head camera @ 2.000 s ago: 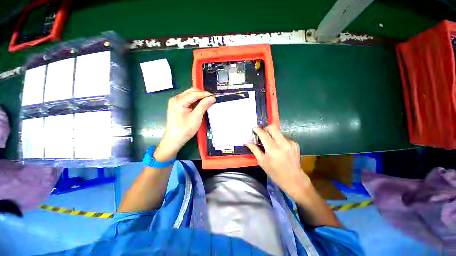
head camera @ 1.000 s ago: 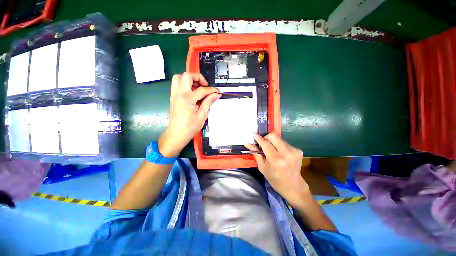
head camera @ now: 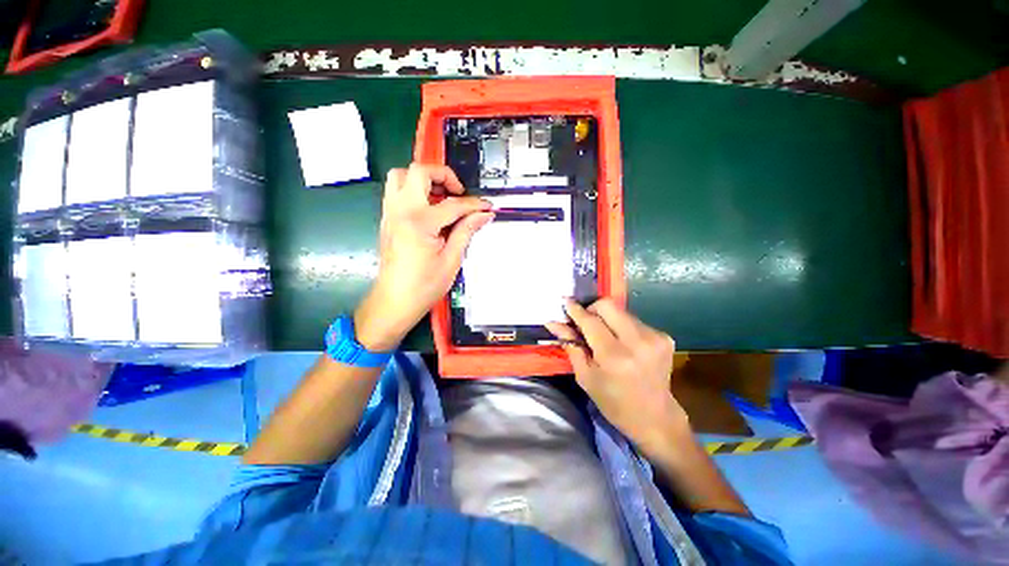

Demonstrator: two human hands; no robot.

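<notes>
An open tablet [head camera: 584, 243] lies inside a red-orange foam frame [head camera: 612, 199], its silvery board area at the top. A white battery [head camera: 518, 271] lies on the tablet's lower part. My left hand [head camera: 418, 238] pinches the left end of a narrow black strip [head camera: 529, 215], which runs across the battery's upper part. My right hand [head camera: 622, 359] is at the battery's lower right corner, with a thin object, perhaps tweezers, between its fingers; the tool is hard to make out.
A clear blister tray [head camera: 238, 188] with two rows of white batteries stands on the left. A white square [head camera: 330, 144] lies between tray and frame. Stacked red foam frames [head camera: 960, 210] stand at the right. Another framed tablet [head camera: 72, 24] lies far left. A white post [head camera: 780, 39] rises behind.
Since two seconds ago, the black strip has gone from tilted to nearly level across the battery. The view has shifted, so tray and square appear further left. My hands stay in nearly the same places.
</notes>
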